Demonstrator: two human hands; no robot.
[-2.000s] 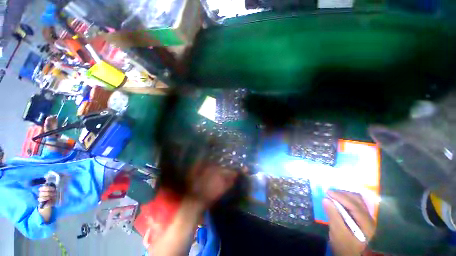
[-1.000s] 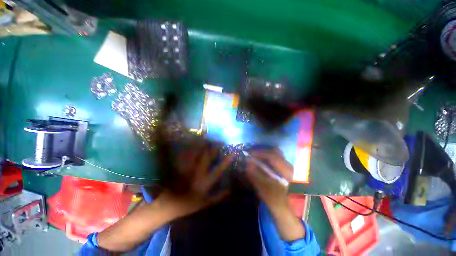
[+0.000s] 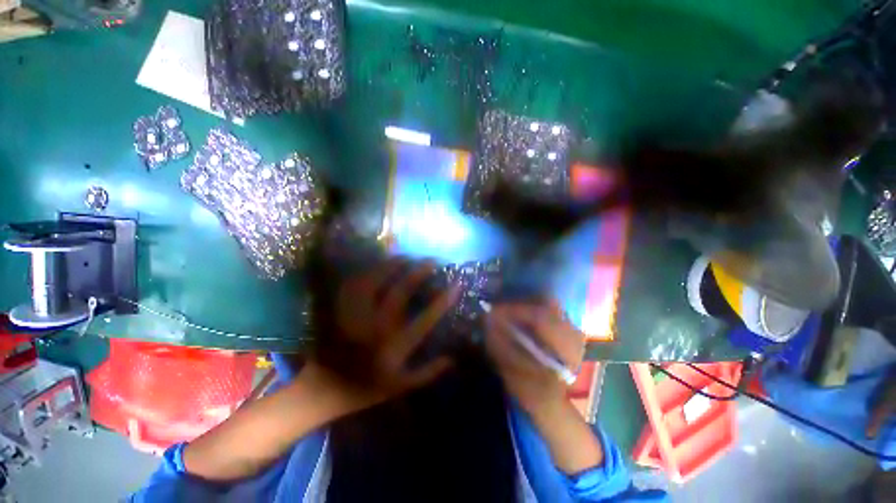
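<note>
A dark circuit board panel (image 3: 474,285) lies low between my hands, partly hidden by them. My left hand (image 3: 388,319) is at its left side, fingers spread over its edge, blurred and partly behind a dark blur; its grip cannot be made out. My right hand (image 3: 535,344) is shut on a white pen (image 3: 535,356), whose tip points up and left at the panel. A bright blue-white sheet (image 3: 418,201) with orange-pink edges lies under and beyond the panel. Another panel (image 3: 521,147) rests at the sheet's upper part.
Stacked panels (image 3: 280,59) lie on white paper (image 3: 177,64) at upper left. Loose boards (image 3: 255,196) and a small board piece (image 3: 160,138) lie left. A wire spool (image 3: 49,285) stands far left. A grey funnel (image 3: 796,265) and yellow-white roll (image 3: 742,295) are right. Red bins (image 3: 167,388) sit below.
The view has swung from a tilted one to a level one over the bench, then shifted slightly. My right hand keeps the pen and now has its tip by the panel between my hands.
</note>
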